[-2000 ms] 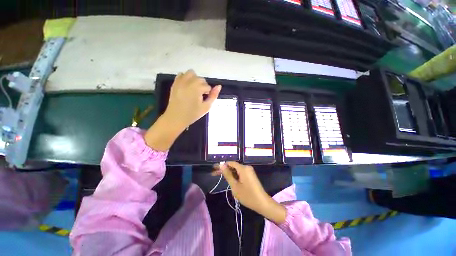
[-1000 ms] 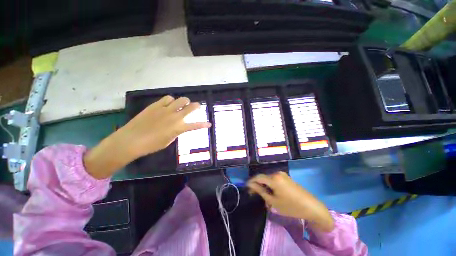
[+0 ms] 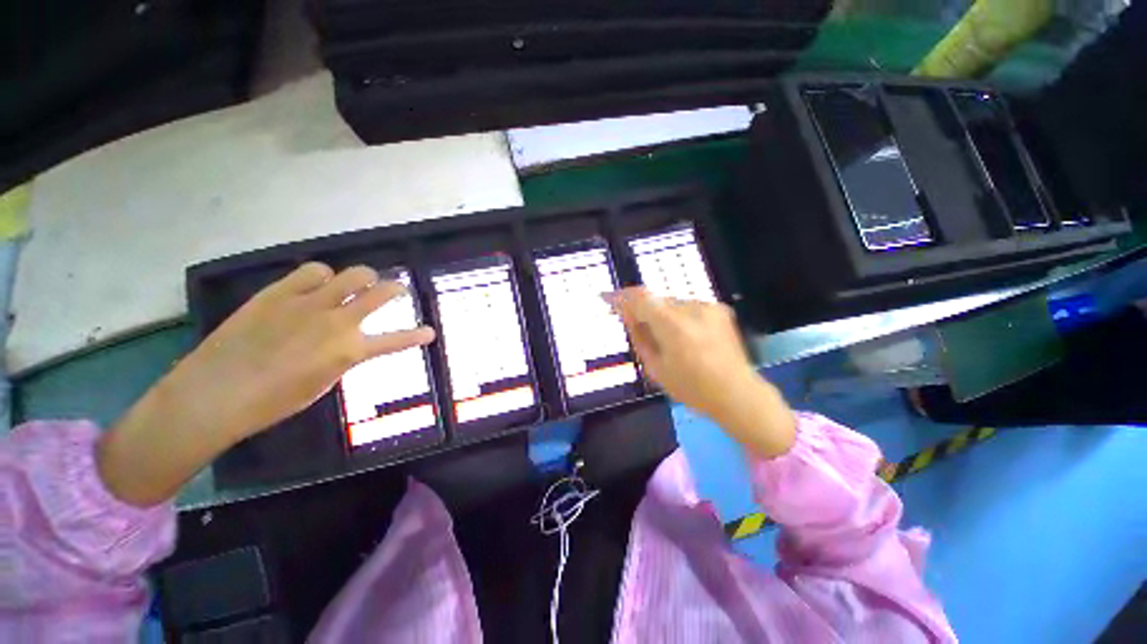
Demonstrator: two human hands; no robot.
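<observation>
A black foam-lined tray (image 3: 258, 453) lies at the bench's front edge with several lit smartphones side by side. My left hand (image 3: 308, 330) is over the leftmost lit phone (image 3: 390, 384), fingers apart, holding nothing. The second phone (image 3: 484, 330) shows white rows and an orange-red bottom band. My right hand (image 3: 686, 346) is between the third phone (image 3: 581, 315) and the rightmost phone (image 3: 673, 262), fingertips at the third screen's upper right; whether they touch is unclear. It covers the rightmost phone's lower part. A white looped cable (image 3: 566, 510) hangs below the tray, not held.
Black trays with dark phones (image 3: 874, 170) stand at the right. Thick black blocks (image 3: 554, 63) lie at the back, with a white board (image 3: 252, 214) behind the tray. Dark flat slabs (image 3: 216, 589) lie low at the left. Yellow-black tape (image 3: 931, 455) crosses the blue floor.
My right hand has left the white cable and moved up over the right phones. The cable hangs loose. My left hand has come down over the leftmost phone. The view has shifted right.
</observation>
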